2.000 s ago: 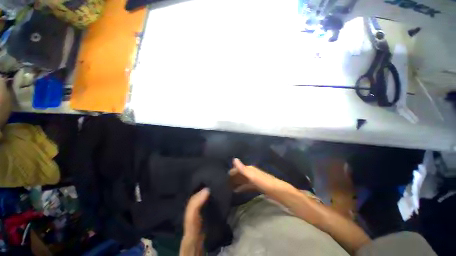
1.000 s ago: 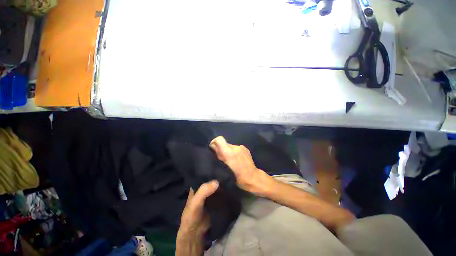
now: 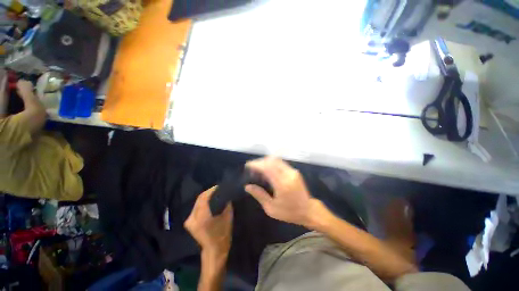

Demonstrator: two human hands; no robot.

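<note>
A black fabric garment point(image 3: 142, 199) hangs in dark folds over my lap and below the front edge of the table. My left hand point(image 3: 213, 219) grips a part of it between thumb and fingers. My right hand point(image 3: 281, 190) holds the same part from the right, thumb and fingers bent around the cloth, a little blurred. A short dark band of cloth point(image 3: 232, 190) is stretched between the two hands, just below the table edge. Whether it is a seam or a fold cannot be told.
The white table point(image 3: 256, 102) carries black-handled shears point(image 3: 449, 108), a white strip point(image 3: 471, 105) and a small black scrap point(image 3: 428, 159) at right. The sewing machine point(image 3: 398, 23) stands at the back right. An orange board point(image 3: 142, 71) and blue tray point(image 3: 77, 101) are left. A person in yellow point(image 3: 40, 162) sits far left.
My hands have closed on the cloth and turned, raising a dark band between them. The view has shifted, showing more of the machine and the person at left.
</note>
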